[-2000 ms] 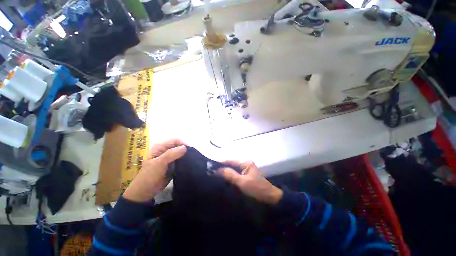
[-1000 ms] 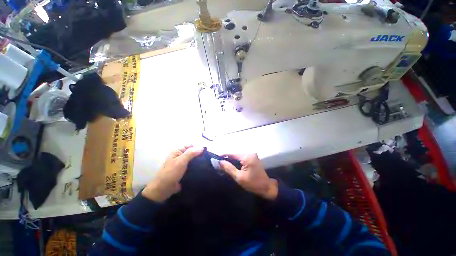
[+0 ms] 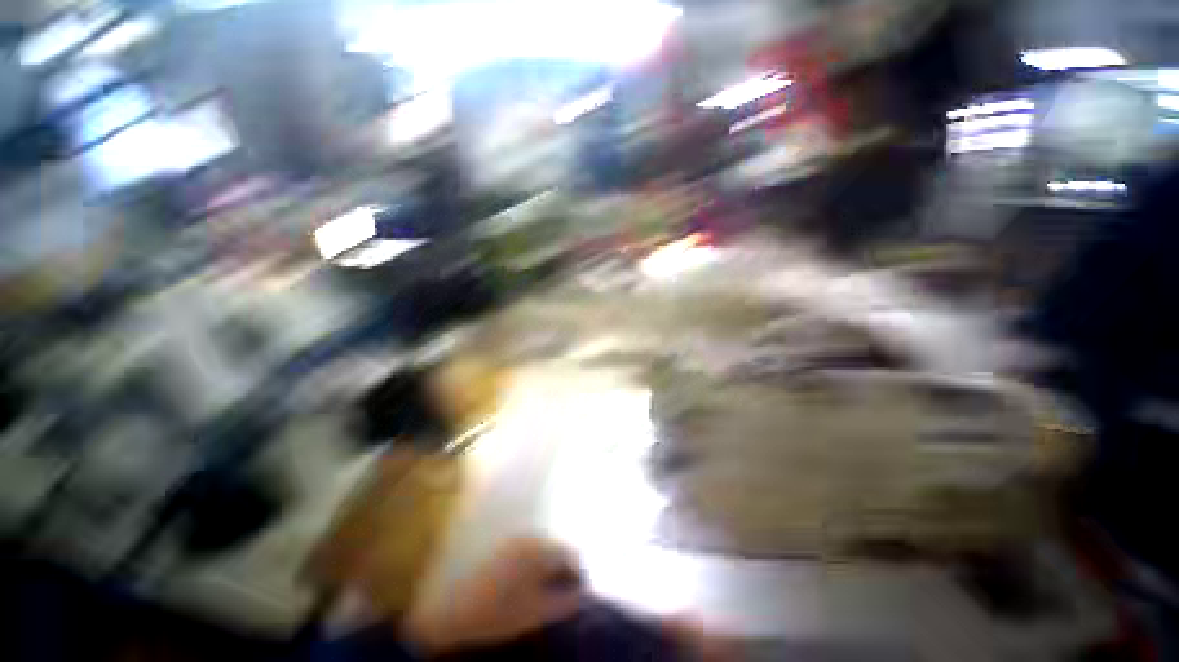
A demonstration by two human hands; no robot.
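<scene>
The head view is heavily blurred by motion. My left hand (image 3: 491, 597) shows as a smeared shape at the bottom edge, over the front of the white table. A dark patch (image 3: 559, 564), perhaps the black cloth, touches its finger side; the grip is too blurred to read. A faint reddish patch at the bottom edge right of it may be my right hand, cut off and unclear. The pale sewing machine (image 3: 853, 466) stands at the right, its needle area lost in blur and glare. The white table (image 3: 517, 498) shows a bright patch left of the machine.
The brown cardboard (image 3: 388, 524) lies along the table's left side. A dark heap (image 3: 394, 404) sits near its top end. Blurred pale equipment stands at the far left. A dark mass is at the right edge. Bright lights and blurred workstations fill the background.
The view has swung up, showing the room and lights. The machine and table appear lower. The garment and both forearms, clear before, are now mostly below the frame or lost in blur.
</scene>
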